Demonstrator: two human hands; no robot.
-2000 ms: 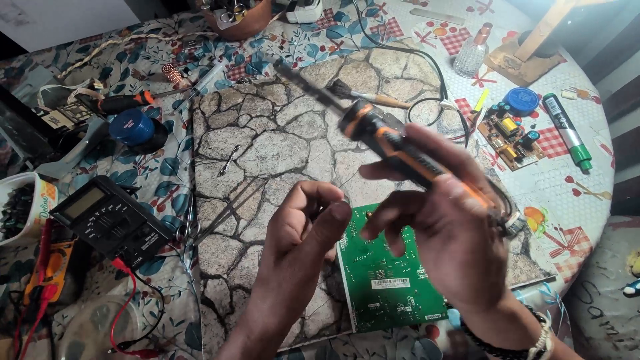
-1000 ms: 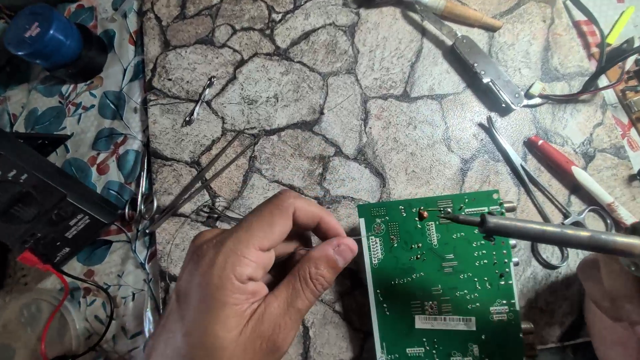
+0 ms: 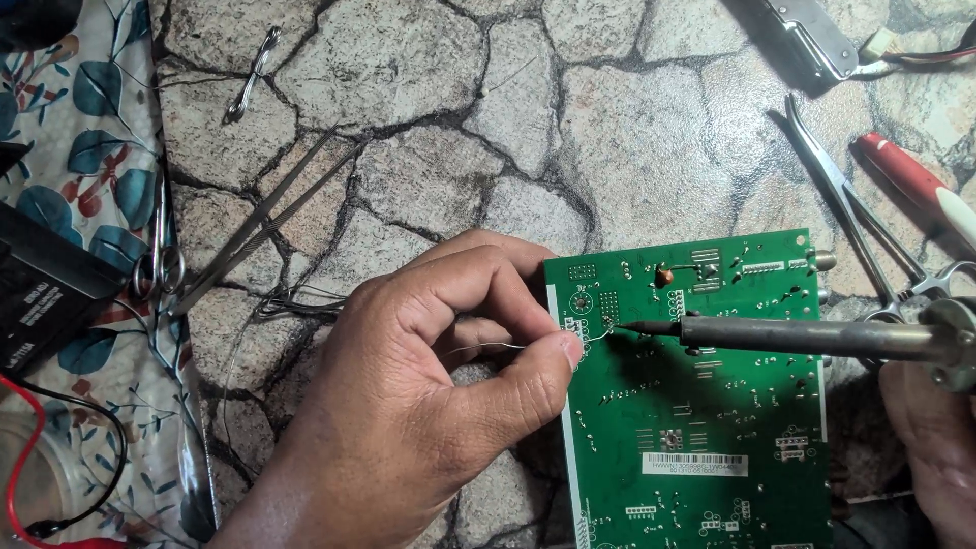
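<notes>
A green circuit board (image 3: 633,427) lies on the stone-patterned surface, bearing a printed label and an orange-brown component (image 3: 665,276) near its top. My left hand (image 3: 457,366) pinches a thin solder wire (image 3: 598,336) between thumb and index finger at the board's left edge. At the far right, partly cut off by the frame, my right hand (image 3: 926,435) is beside a soldering iron (image 3: 801,338), seemingly holding it; the grip itself is hidden. The iron's dark tip points left, close to the end of the wire over the upper left of the board.
Metal tweezers (image 3: 267,221) and a twisted wire bundle (image 3: 252,75) lie on the left. A black multimeter (image 3: 53,282) with red and black leads stands at the left edge. Curved forceps (image 3: 846,206), a red-and-white tool (image 3: 919,179) and a metal folding tool (image 3: 816,42) are at the right.
The soldering iron, raised above the board two seconds ago, is now low over it. Its tip has moved left from near the orange-brown component to the wire in my left hand. The view has moved closer.
</notes>
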